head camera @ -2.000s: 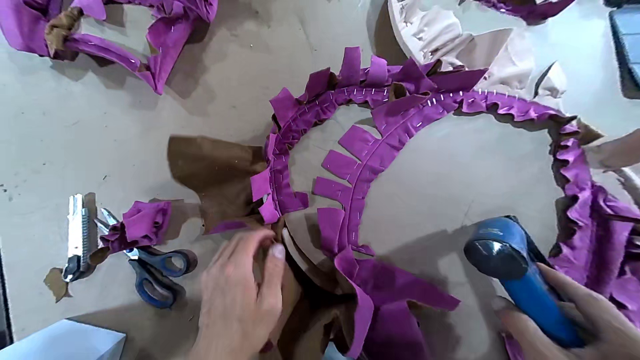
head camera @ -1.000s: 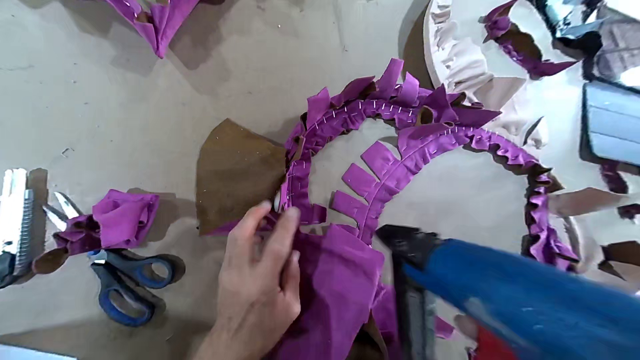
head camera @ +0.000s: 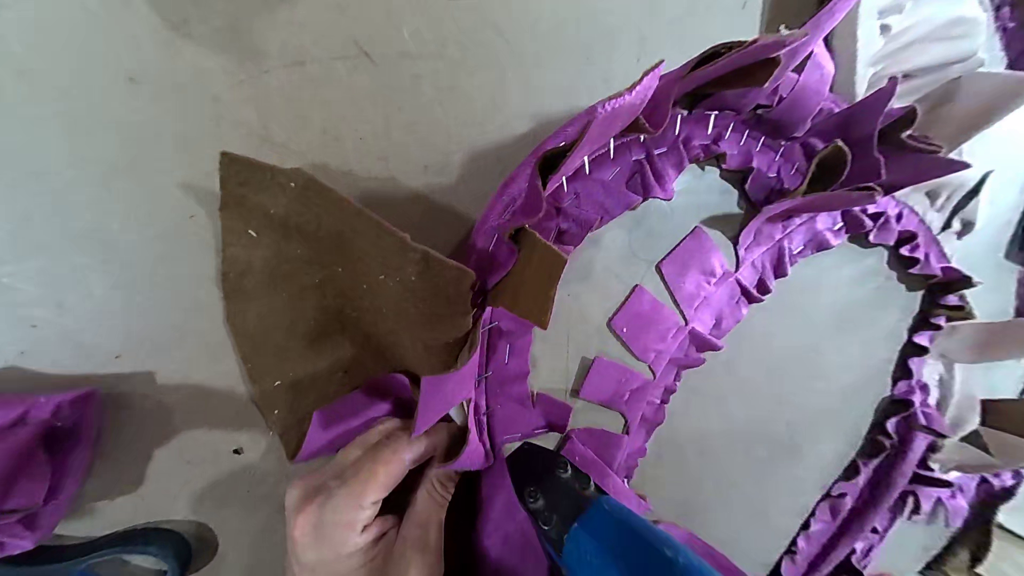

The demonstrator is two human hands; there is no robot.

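Note:
My left hand (head camera: 372, 500), low and left of the middle, pinches the folded edge of a purple leather strip (head camera: 508, 376) that bears a row of staples. Just right of its fingers, the black nose of a blue plier-type stapler (head camera: 632, 536) lies over the strip; whether its jaws are closed cannot be told. My right hand is out of view. The stapled strip curves up and right into a gathered purple ring (head camera: 696, 136) with loose flaps. A second gathered strip with square tabs (head camera: 644, 324) runs beside it. A brown suede-like piece (head camera: 344, 280) spreads out left of the seam.
The pieces lie on a grey work surface (head camera: 160, 104). At the lower left are a crumpled purple piece (head camera: 40, 472) and part of a dark-blue scissors handle (head camera: 152, 548). Pale gathered material (head camera: 920, 48) lies at the upper right, with pale flaps (head camera: 980, 342) along the right edge.
The stapler has come from the right to the strip beside my left hand. The purple panel seen beneath my left hand a second ago no longer lies spread out there. The view is much closer.

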